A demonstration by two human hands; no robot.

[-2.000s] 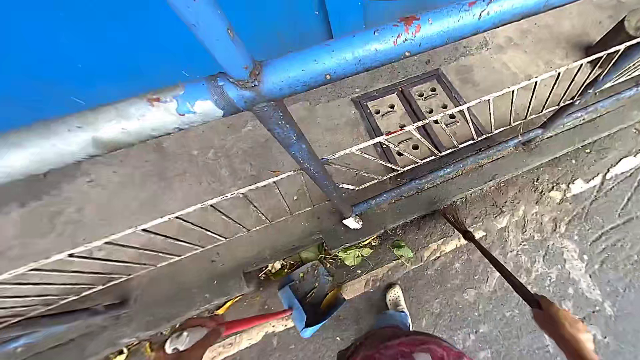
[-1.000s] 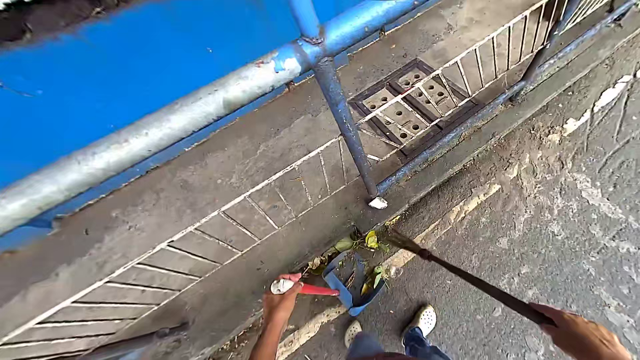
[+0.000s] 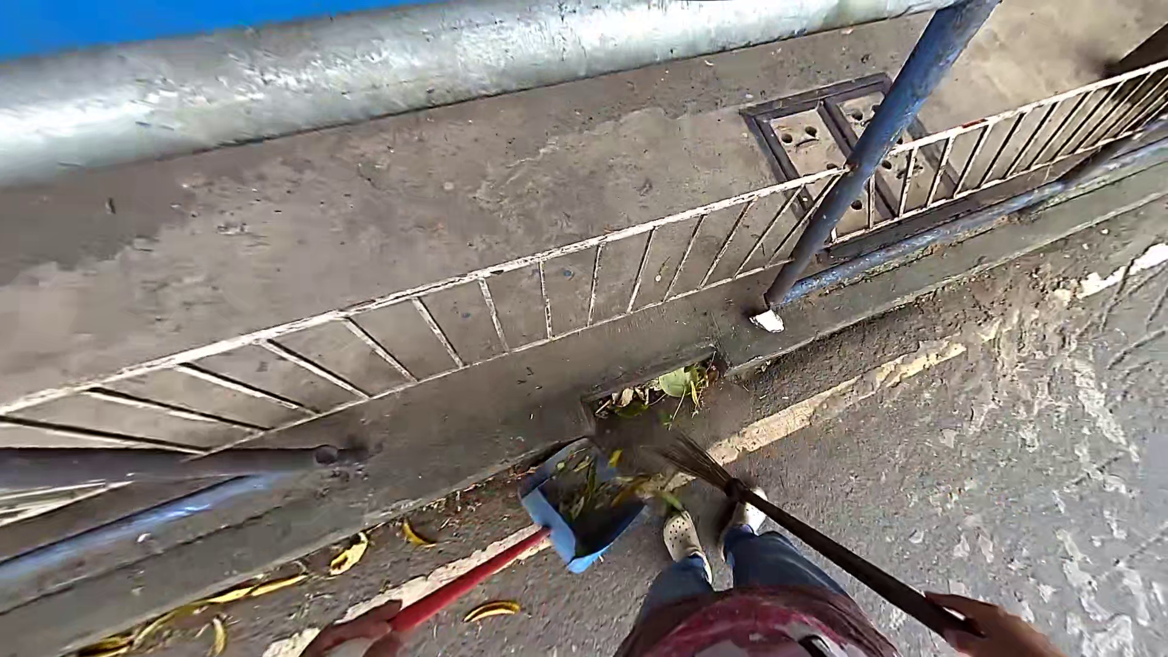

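At the bottom, my left hand [image 3: 360,631] grips the red handle [image 3: 470,579] of a blue dustpan [image 3: 580,506]. Leaves and dark debris lie in the pan, which rests on the road beside the kerb. My right hand [image 3: 990,628], at the lower right, is closed around the dark handle of a stick broom [image 3: 821,538]. The blurred bristles are just right of the pan, below a kerb opening where green and dry leaves [image 3: 677,383] lie.
A low white metal railing [image 3: 502,274] runs along the kerb, with a blue post [image 3: 867,155] and a thick grey pipe [image 3: 456,68] above. Yellow leaves [image 3: 349,554] line the gutter. My shoes [image 3: 683,537] stand right of the pan.
Compared with one second ago, the broom's bristles are nearer my shoes and the dustpan's right side. The pan holds visibly more debris than two seconds ago. The view has shifted.
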